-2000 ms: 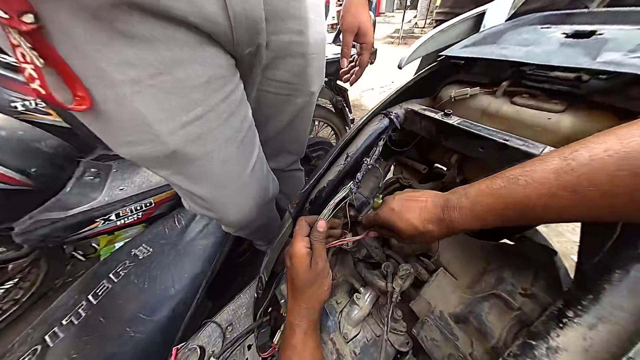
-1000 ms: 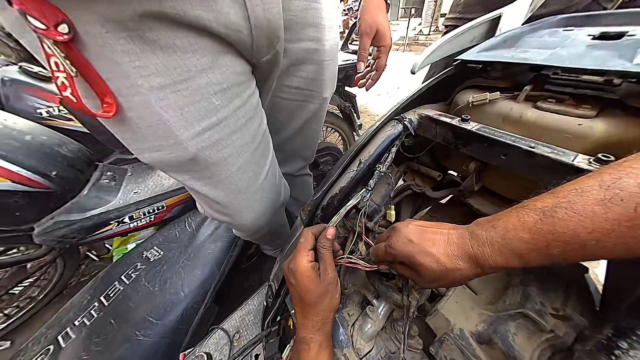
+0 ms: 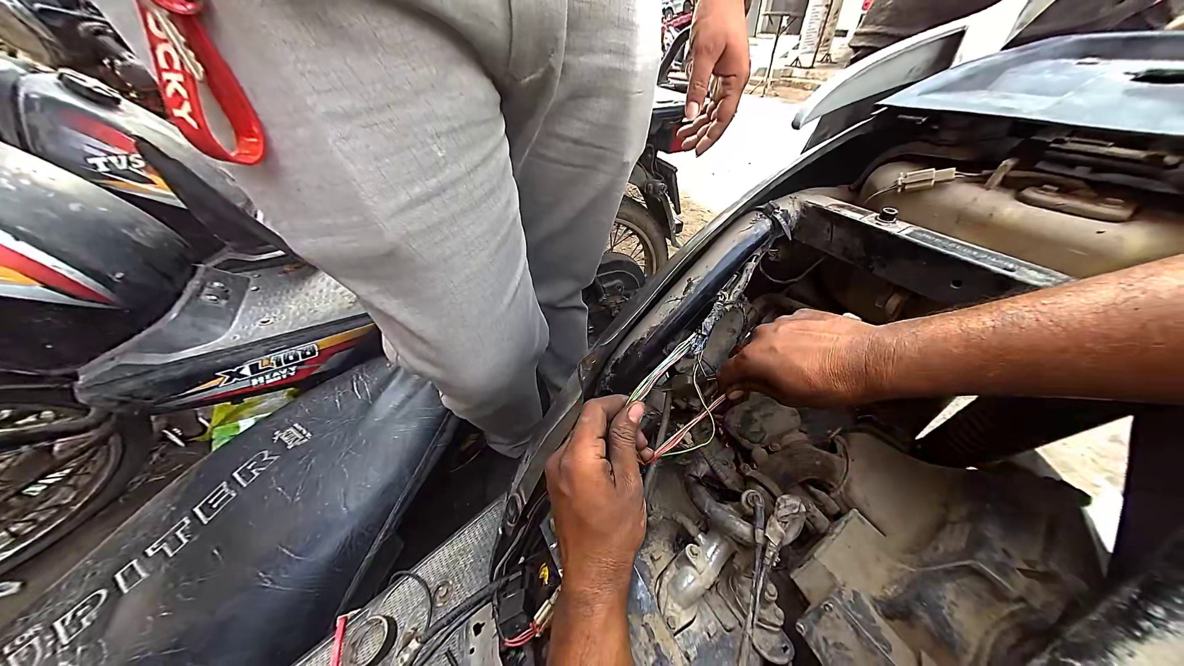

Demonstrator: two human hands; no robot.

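Observation:
Several thin coloured wires [image 3: 664, 368] run down from a taped wiring harness [image 3: 726, 301] along the scooter's black frame tube [image 3: 684, 287]. My left hand [image 3: 603, 462] pinches the wires between thumb and fingertips, where they bend back to the right. Just right of it and a little higher, my right hand [image 3: 800, 359] has its fingers closed at the far end of the red and pale wires [image 3: 689, 424]; its fingertips are partly hidden. A loose green and yellowish wire loops between the hands. Beneath them lies the dusty engine [image 3: 708, 564].
A person in grey trousers [image 3: 416, 185] stands close at the left, one hand [image 3: 717, 79] hanging down. A detached scooter seat [image 3: 240, 518] lies at lower left beside a parked moped [image 3: 231, 342]. A dirty plastic tank [image 3: 1027, 208] and a metal crossbar [image 3: 925, 245] are behind my right hand.
My right hand has shifted away from my left hand, and the stretch of wires between them now shows more plainly. My left hand still holds the wires.

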